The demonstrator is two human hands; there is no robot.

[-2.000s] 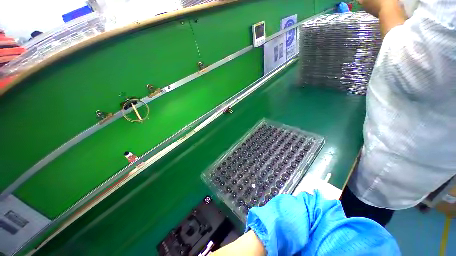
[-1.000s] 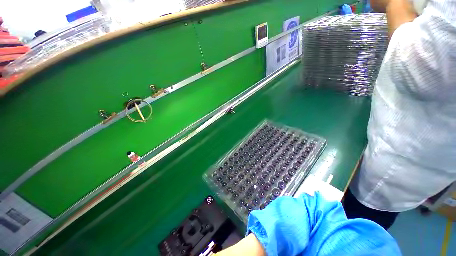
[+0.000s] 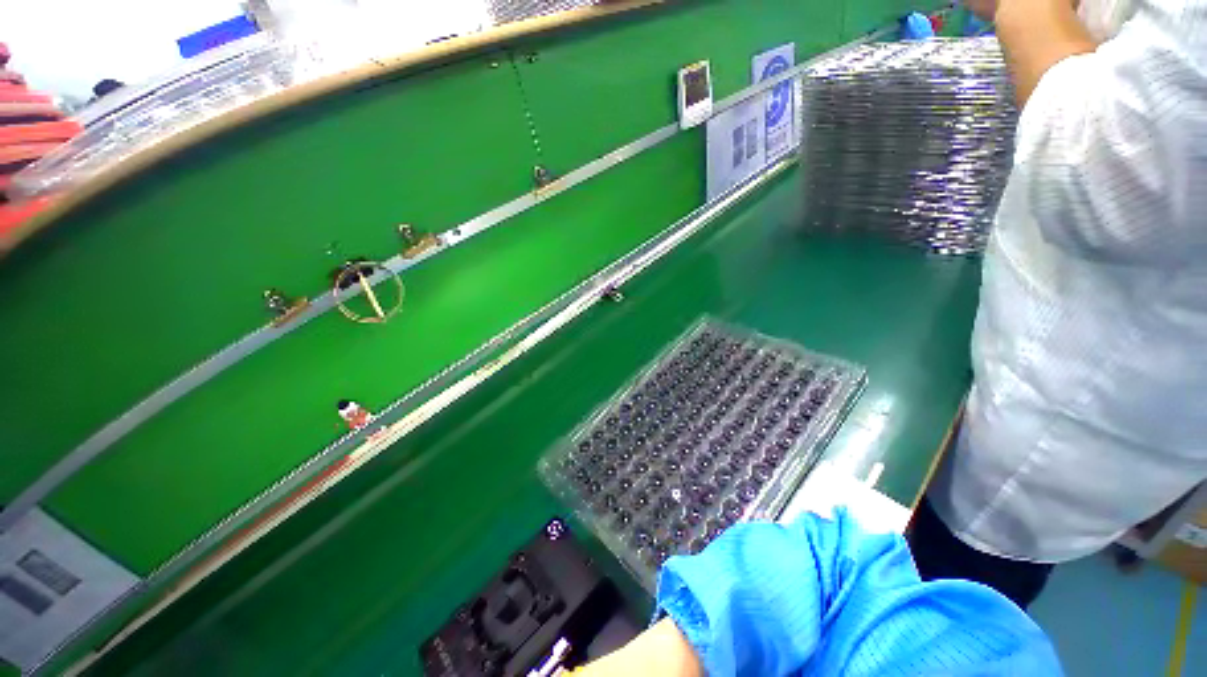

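A clear blister tray (image 3: 708, 443) filled with rows of dark round parts lies on the dark-green bench. A flat black fixture (image 3: 523, 606) with a round recess lies at the tray's near left, cut off by the bottom edge. Silver metal shows at the fixture's near side. My right forearm in a blue sleeve reaches in from the bottom right, over the tray's near corner. My right hand is cut off by the bottom edge. My left hand is not in the picture.
A white card (image 3: 847, 500) lies by the tray's right side. A tall stack of shiny clear trays (image 3: 907, 146) stands at the far right. A person in white (image 3: 1099, 304) stands at the right edge of the bench. A green upright panel (image 3: 437, 311) with clips and a wire ring runs along the back.
The view has shifted slightly since the first frame. The person in white has moved an arm a little. My right forearm stays in nearly the same place.
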